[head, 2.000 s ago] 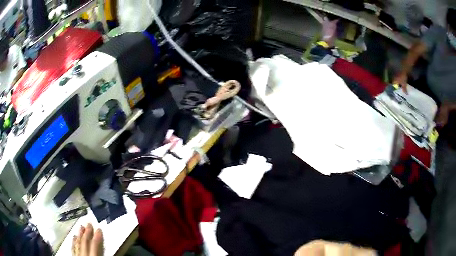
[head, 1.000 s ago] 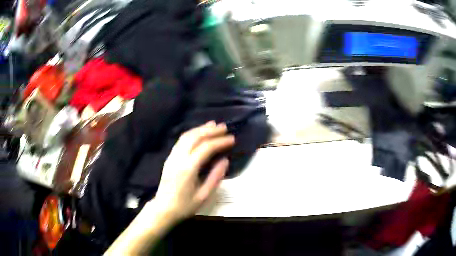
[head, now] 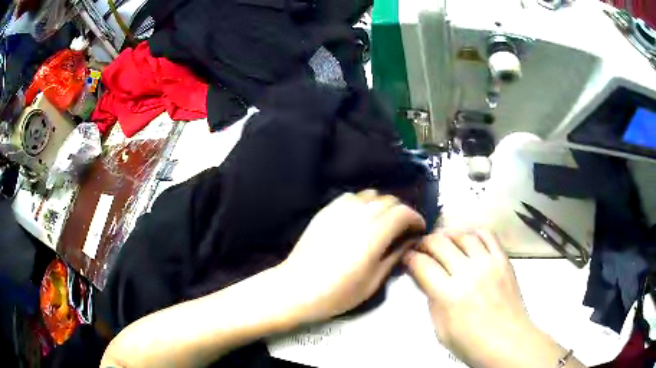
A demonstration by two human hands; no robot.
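Note:
A large black knit garment (head: 273, 172) lies bunched on the table left of the sewing machine (head: 532, 72), its right edge beside the needle and presser foot area. My left hand (head: 360, 251) rests on the garment's near right edge with fingers curled onto the fabric. My right hand (head: 475, 287) meets it at the fingertips, pinching the garment's edge just in front of the presser foot. The fingertips partly hide the held edge.
Dark thread snips (head: 552, 233) lie on the machine bed beside black fabric strips (head: 620, 237). Red fabric (head: 147, 90), a plastic-covered brown surface (head: 119, 194) and an orange-red plastic bag (head: 57, 302) are at left. More black fabric (head: 266, 43) lies behind.
The view has swung left from the machine's right side to the needle area. My left hand has moved right along the garment, and my right hand has come in to meet it at the edge.

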